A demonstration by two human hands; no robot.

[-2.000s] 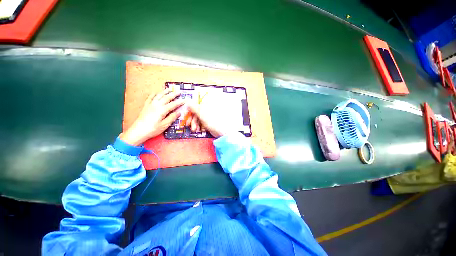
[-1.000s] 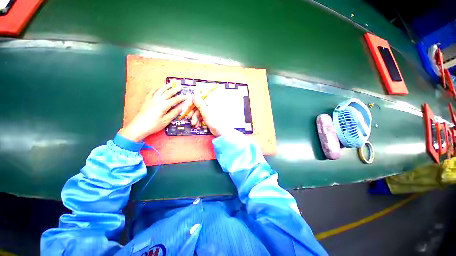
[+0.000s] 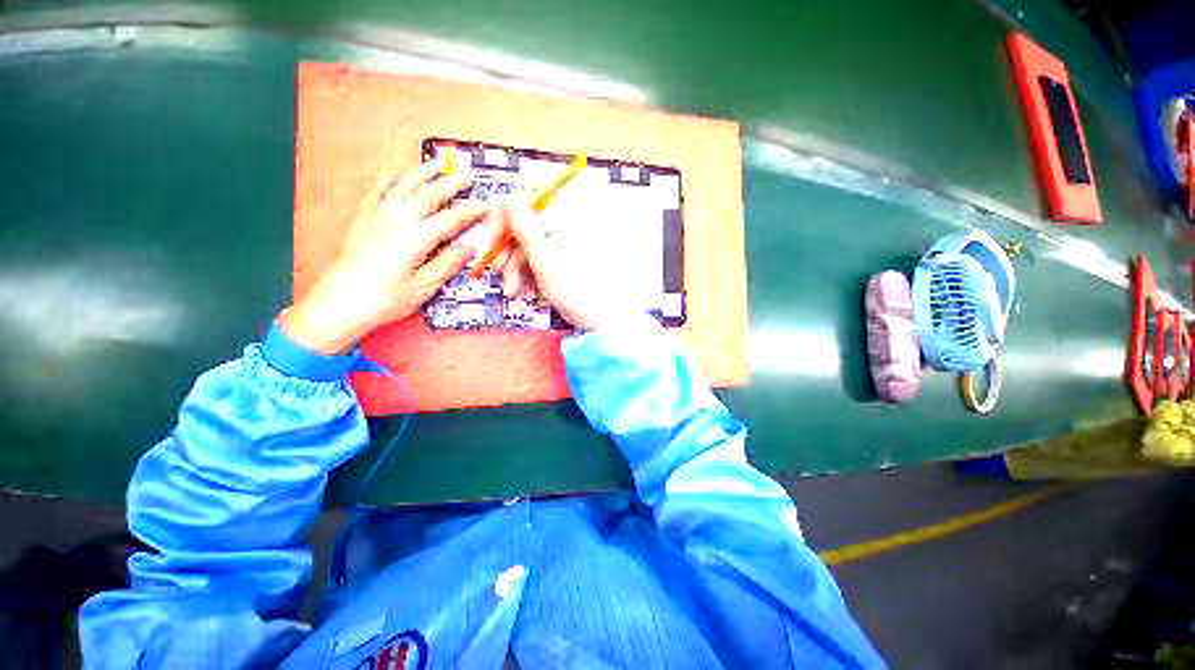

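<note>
The open-backed tablet lies on the orange foam tray. Its circuitry is at the left end and a large pale area at the right. My right hand holds the thin orange pry stick slantwise over the circuitry end, its lower end near my left fingertips. My left hand lies flat over the tablet's left end, fingers extended, covering part of the board. Whether it grips anything small is hidden.
A light blue fan, a pinkish oblong case and a tape roll stand to the right on the green bench. Another foam tray with a black-faced device lies at the upper right. More orange trays are at the far right.
The view has moved closer to the tablet, so it looks larger and higher. The orange stick now shows more clearly in my right hand. My left hand has stayed over the left end.
</note>
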